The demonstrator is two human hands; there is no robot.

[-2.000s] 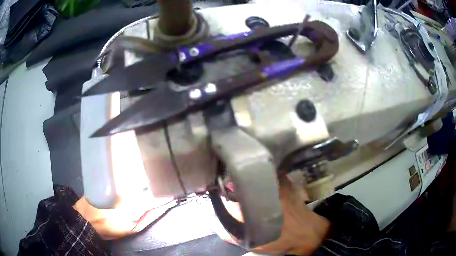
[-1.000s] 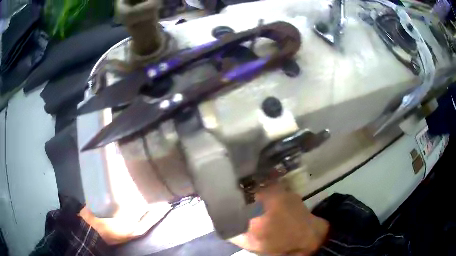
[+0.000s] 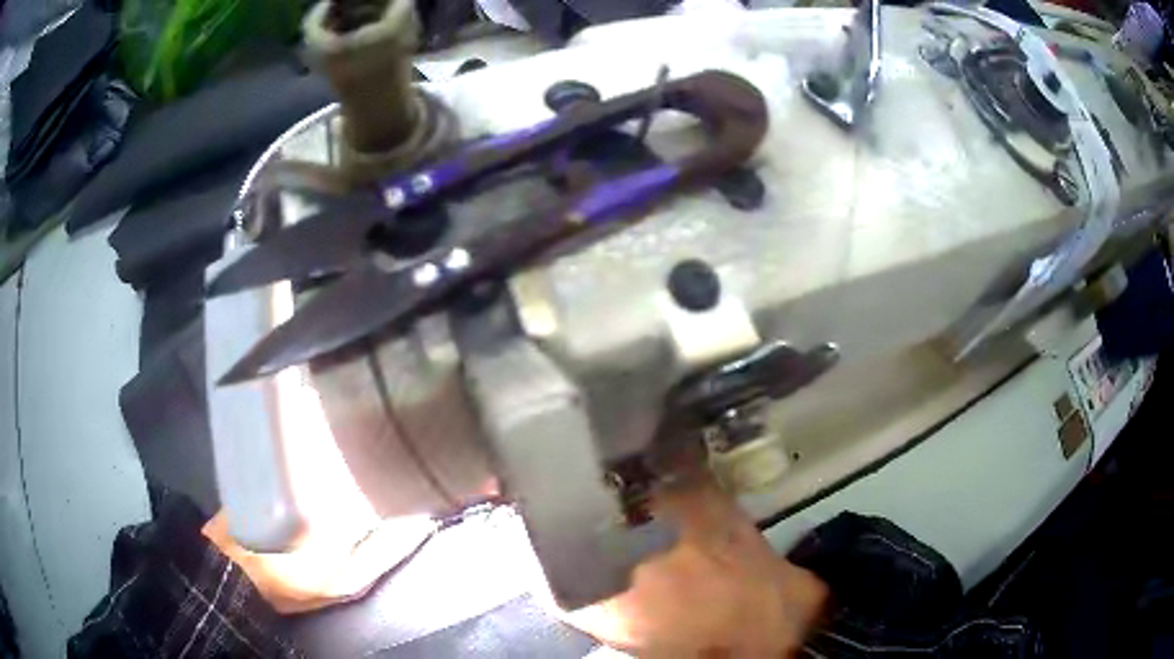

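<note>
The cream sewing machine head [image 3: 824, 258] fills the middle of the view. Open-bladed thread snips [image 3: 515, 219] with purple marks lie on top of it. The pale lamp bar [image 3: 251, 425] shines white at its left end. My left hand [image 3: 303, 566] is at the lower left beside the lamp, its fingers lost in glare. My right hand [image 3: 721, 566] is at the bottom centre, blurred, its fingers partly behind the machine's front part. Dark grey cloth [image 3: 451, 633] lies between the hands at the bottom edge. The needle area is hidden by the head and glare.
Dark grey cloth pieces [image 3: 174, 386] spread over the white table [image 3: 65, 386] on the left. Bright green material [image 3: 180, 45] is at the top left. A brown metal tube [image 3: 367, 90] rises from the head's left end. White tape [image 3: 1081, 232] hangs at the right.
The machine and snips have shifted left in the view. My right hand now shows more beside the machine's front part. My left hand stays near the lamp.
</note>
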